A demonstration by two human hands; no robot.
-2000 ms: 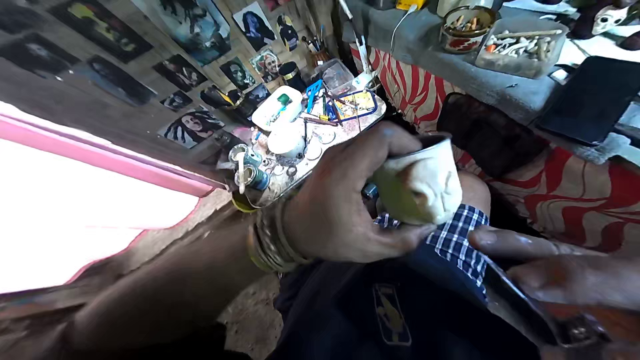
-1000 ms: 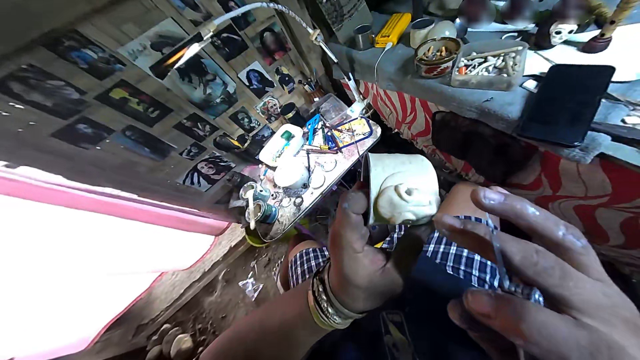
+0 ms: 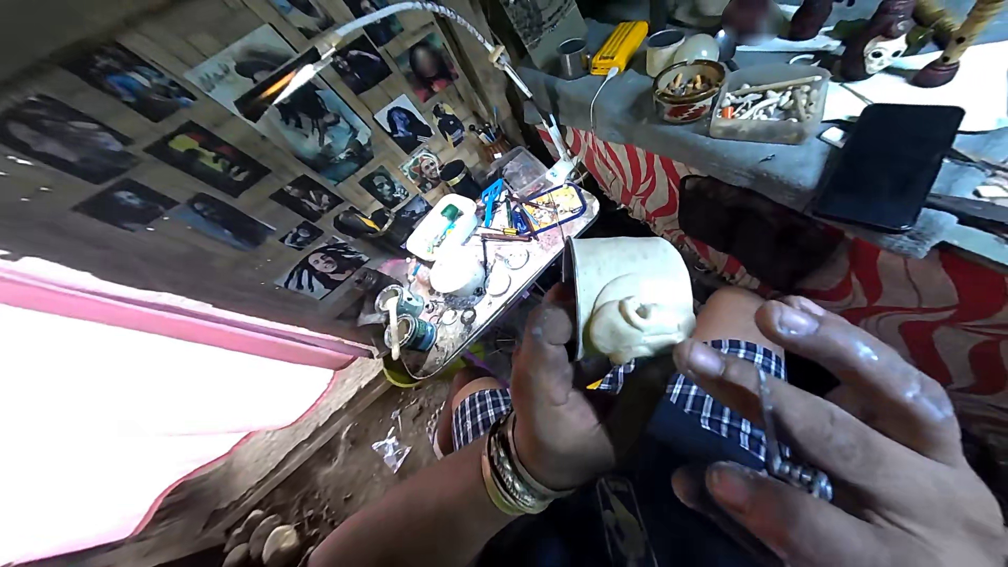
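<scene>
My left hand (image 3: 559,402), with metal bangles at the wrist, holds a pale cup-like piece (image 3: 630,295) above my lap. A rounded face-like relief with a nose stands out on its side, toward the lower right. My right hand (image 3: 827,425) is close by on the right, its fingertips near the relief; whether they touch it I cannot tell. A thin metal tool (image 3: 768,429) with a coiled or ridged metal part lies between its fingers and thumb. The fingers of my left hand behind the piece are hidden.
A small table (image 3: 543,256) at centre-left bears a white tray (image 3: 442,227), blue-handled tools, cans and a jointed lamp. On the grey bench (image 3: 630,110) stand a tin of cigarette butts (image 3: 687,90), a plastic box of small pieces (image 3: 770,102) and a black phone (image 3: 890,165). Pictures cover the wall.
The view has shifted. Two seconds ago my left hand held the piece from above, with fingers over it; now it grips from the left and below. My right hand has come up closer to the piece.
</scene>
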